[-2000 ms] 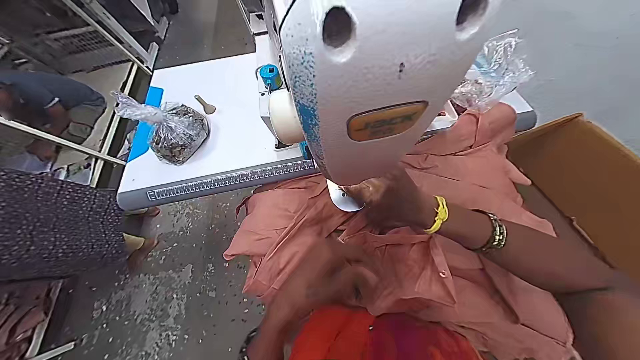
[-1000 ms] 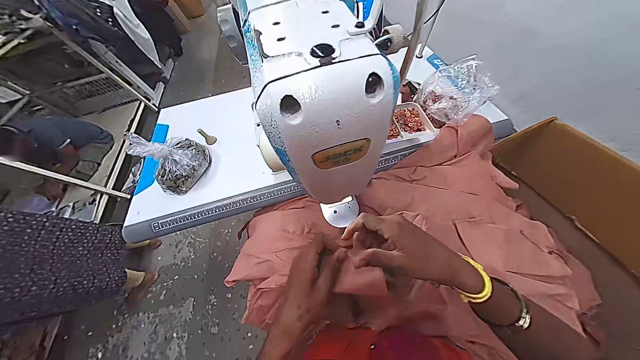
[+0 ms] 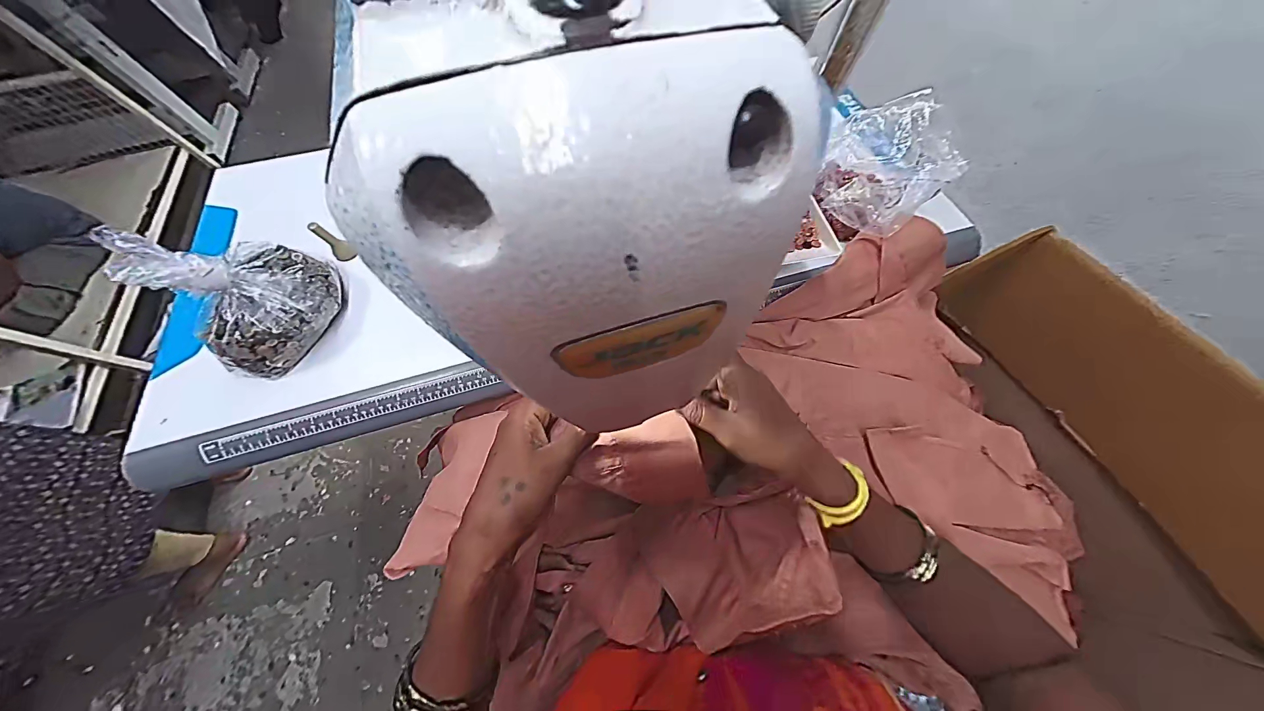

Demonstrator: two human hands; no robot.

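Observation:
The white head of a Jack sewing machine (image 3: 592,217) fills the upper middle and hides its needle area. Below its lower edge, a strip of salmon-pink fabric (image 3: 647,459) is stretched between both hands. My left hand (image 3: 528,454) grips the strip's left end, fingers curled and partly behind the machine head. My right hand (image 3: 746,420) pinches the right end, with a yellow bangle (image 3: 844,494) at the wrist. More pink garment pieces (image 3: 928,425) drape over my lap and off to the right.
On the white table (image 3: 395,326) lie a tied plastic bag of small dark pieces (image 3: 276,311) and a small spoon-like item (image 3: 333,241). Another plastic bag (image 3: 884,168) and a tray of reddish pieces (image 3: 815,237) sit behind right. A cardboard box (image 3: 1106,395) stands right; a person (image 3: 79,533) is at left.
Both hands, close together at the fabric one second ago, are now apart with the strip taut between them. The view has come nearer the machine head.

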